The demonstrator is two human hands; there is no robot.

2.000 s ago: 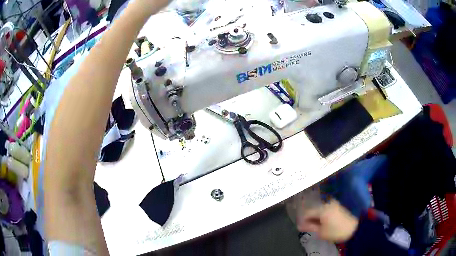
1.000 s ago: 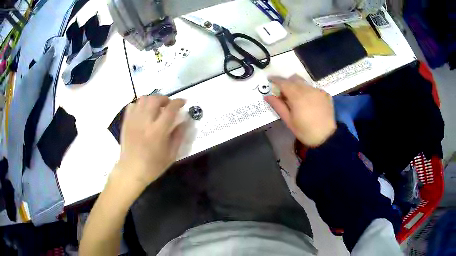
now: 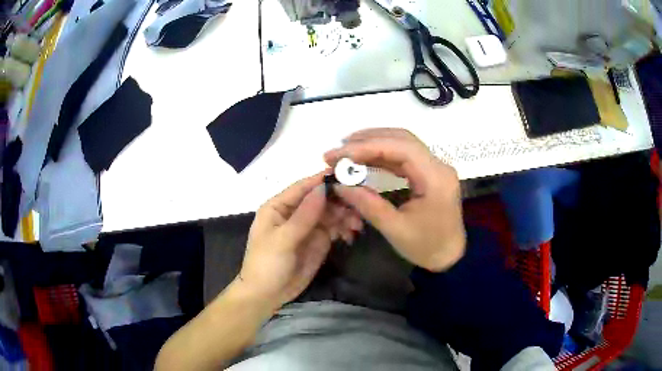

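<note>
My right hand holds a small white round bobbin between thumb and fingers, just above the table's front edge. My left hand holds a small dark piece, apparently the bobbin case, right beside the bobbin; the fingertips hide most of it. The hands meet at the centre of the view. A black fabric piece with a grey edge lies on the white table beyond my left hand. Another black piece lies further left.
Black-handled scissors lie right of the machine's needle area, with a small white case beside them. A dark flat rectangle is at the right. Grey-blue panels hang over the left edge. Red baskets stand below.
Both hands have taken the round metal parts from the table and come together at the centre. The view has shifted, so the tabletop things sit further right.
</note>
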